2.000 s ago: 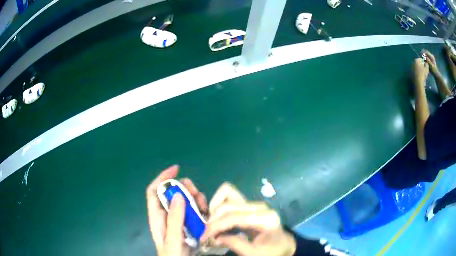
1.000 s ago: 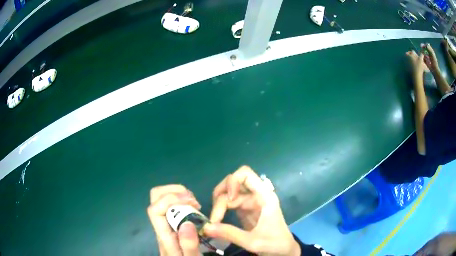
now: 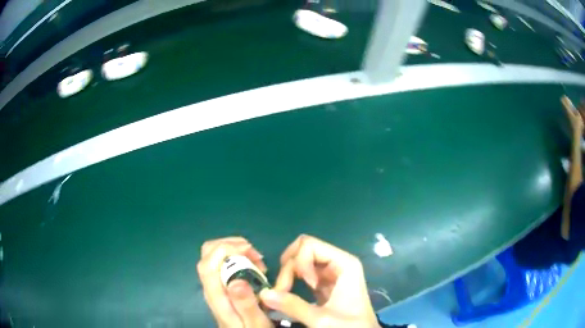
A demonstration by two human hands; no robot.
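My left hand (image 3: 224, 282) holds a small white oval housing shell (image 3: 236, 264) at the lower middle of the view, tilted, with the thumb on its open side. A dark green part, possibly a circuit board (image 3: 256, 279), shows at the shell's lower right end. My right hand (image 3: 324, 282) pinches that end between thumb and a finger, its other fingers curled. A small white and dark piece shows under the right thumb. The rest of the shell is hidden by the fingers. The picture is slightly blurred.
White shells with wires lie on the green belt (image 3: 211, 54) behind a white rail (image 3: 224, 115) with an upright post (image 3: 394, 41). A white scrap (image 3: 382, 245) lies on the green bench (image 3: 256, 179). Another person's arm (image 3: 572, 173) is at the right edge, a blue stool (image 3: 478, 295) below.
The view has shifted, so the belt and bench appear further right. Since the earliest frame the shell has been turned, its blue insert now out of sight. Both hands stay on it.
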